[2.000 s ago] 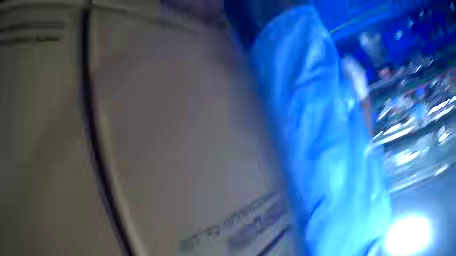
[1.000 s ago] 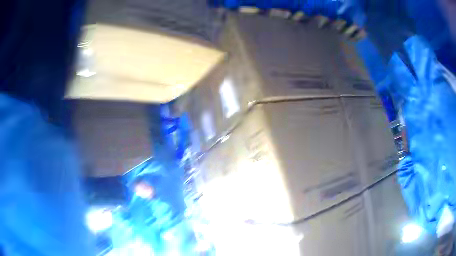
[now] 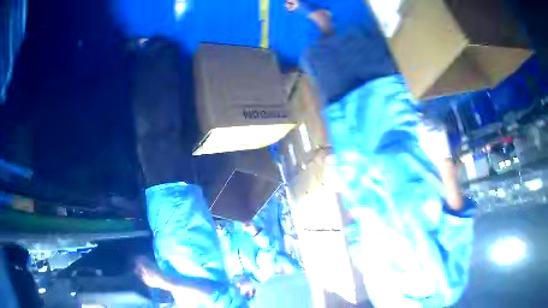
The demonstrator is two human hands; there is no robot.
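The view is upside down and blurred. A brown carton [image 3: 237, 84] with dark inverted print and a bright yellowish edge is near the centre. A dark square carton face [image 3: 246, 194] shows below it. An open brown carton [image 3: 429, 57] is at the upper right, beside a person in a blue coat. Pale, overexposed cartons [image 3: 324, 240] stand partly behind that person. Neither of my hands can be made out; the hands and arms in view appear to belong to other people.
A person in a bright blue coat [image 3: 390, 198] is right of centre, and another [image 3: 183, 231] is left of centre. More blue-coated people show between them. The blue floor [image 3: 222, 21] has a yellow line. Blurred goods line the right side.
The large carton stack has shrunk in view and is partly covered by a person. Two blue-coated people now show more fully. The open carton at the upper right has come into view.
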